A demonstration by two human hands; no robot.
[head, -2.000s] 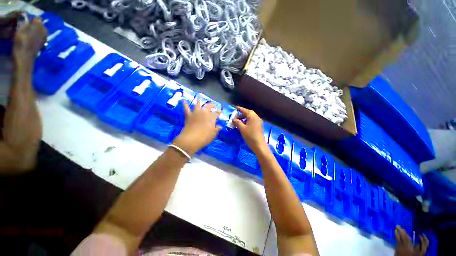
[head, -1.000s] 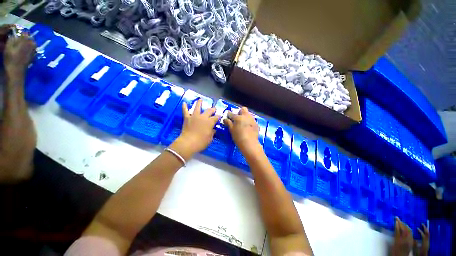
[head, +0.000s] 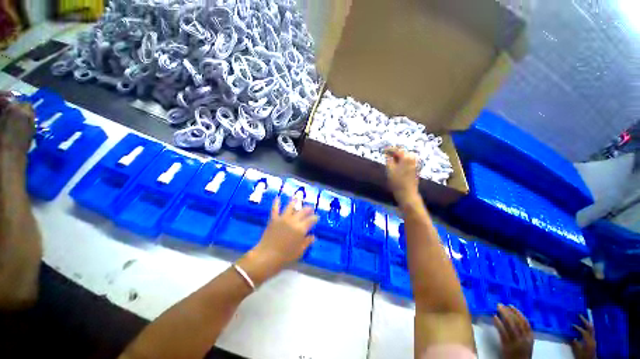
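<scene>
Blue blister trays [head: 198,207] lie side by side in a curved row. Several at the left have a white adapter-like part [head: 216,181] in the narrow upper recess; those right of my left hand show an empty dark recess. My left hand [head: 286,237], with a white band on the wrist, rests with fingers spread on a tray, fingertips beside a white part [head: 299,202]. My right hand [head: 402,170] is at the front side of the open brown carton [head: 351,165], over the loose white parts [head: 365,130]. Its fingers are bent, and whether they hold a part is not visible.
A large heap of coiled white cables [head: 231,77] is left of the carton. Glossy blue tray stacks [head: 523,203] stand to its right. Another person's arm [head: 15,210] is at the far left, over trays. Another person's hands [head: 514,329] touch the row at the lower right.
My right hand has moved from the tray beside my left hand up and right to the carton. My left hand stays over the row. The view has shifted, showing more of the background.
</scene>
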